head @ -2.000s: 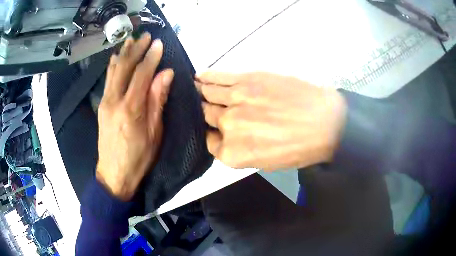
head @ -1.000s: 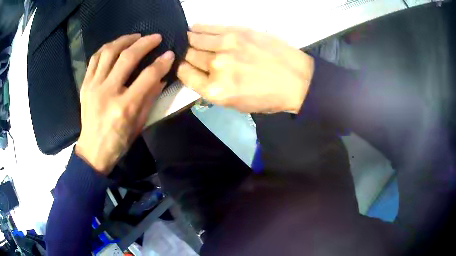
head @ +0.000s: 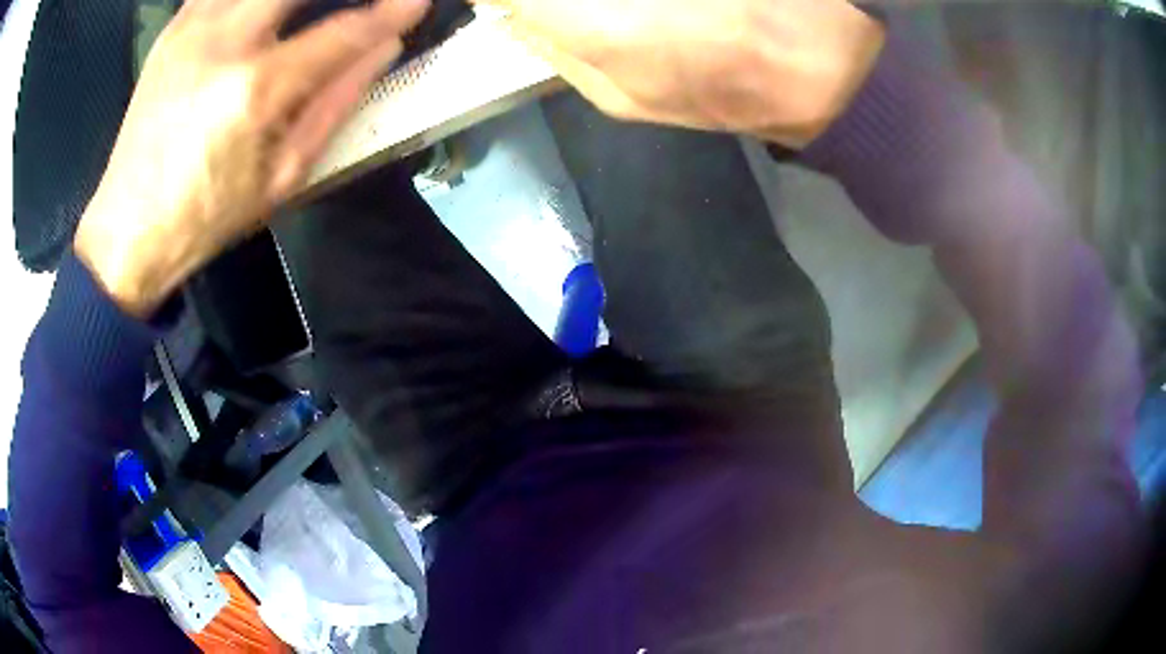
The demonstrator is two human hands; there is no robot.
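The black mesh back panel [head: 58, 141] shows along the upper left edge, with a dark part of it beside my left fingers; its top is cut off. My left hand [head: 237, 121] lies over the panel near the table edge, fingers apart, partly cut off by the top edge. My right hand [head: 703, 58] is at the top centre, right of the panel; its fingertips are cut off, so its grip cannot be seen. The needle area is out of view.
The pale table's front edge [head: 441, 109] runs below my hands, with ruler marks near my left fingers. My dark-clothed legs are below. A blue object [head: 582, 311] shows between them. Lower left are grey frame bars, a white plastic bag [head: 326, 562] and an orange item [head: 239, 620].
The view has tilted down towards my lap, so the machine, then the upper table, left the picture. Both hands and the panel now sit higher, partly cut off.
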